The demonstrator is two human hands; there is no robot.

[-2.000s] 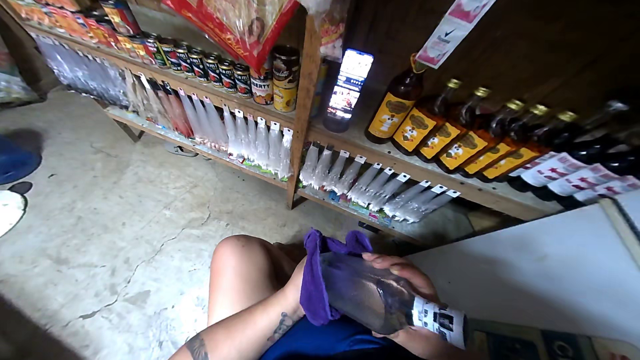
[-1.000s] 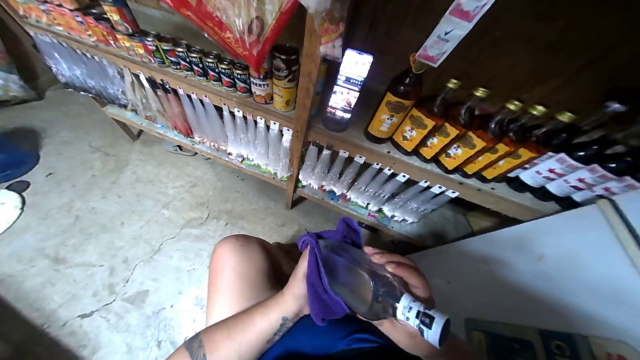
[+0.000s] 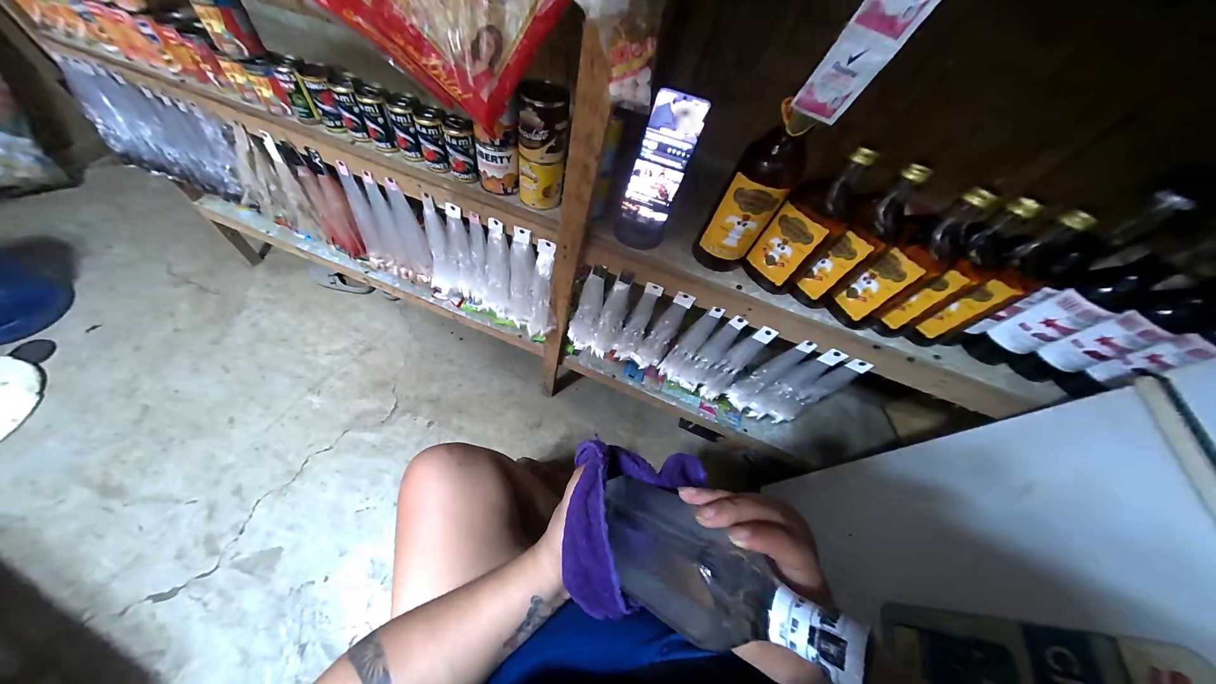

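A clear bottle [image 3: 693, 560] with a white printed band at its neck lies tilted across my lap, neck toward the lower right. A purple cloth [image 3: 594, 551] wraps around its base end. My left hand [image 3: 560, 532] holds the cloth against the base; its fingers are mostly hidden behind cloth and bottle. My right hand [image 3: 769, 537] grips the far side of the bottle, its fingertips on the glass and the rest partly hidden behind it.
Wooden shelves [image 3: 703, 275] ahead hold cans [image 3: 461, 147], amber bottles with yellow labels [image 3: 746, 214], dark bottles and a lit phone [image 3: 665, 157]. Small plastic packs [image 3: 589, 313] hang below. A white surface [image 3: 1007, 503] is at the right. A blue object [image 3: 28, 294] is on the concrete floor at the left.
The bottle's neck has shifted slightly in my hands, its white band now turned and lower. Both hands stay around the cloth and bottle.
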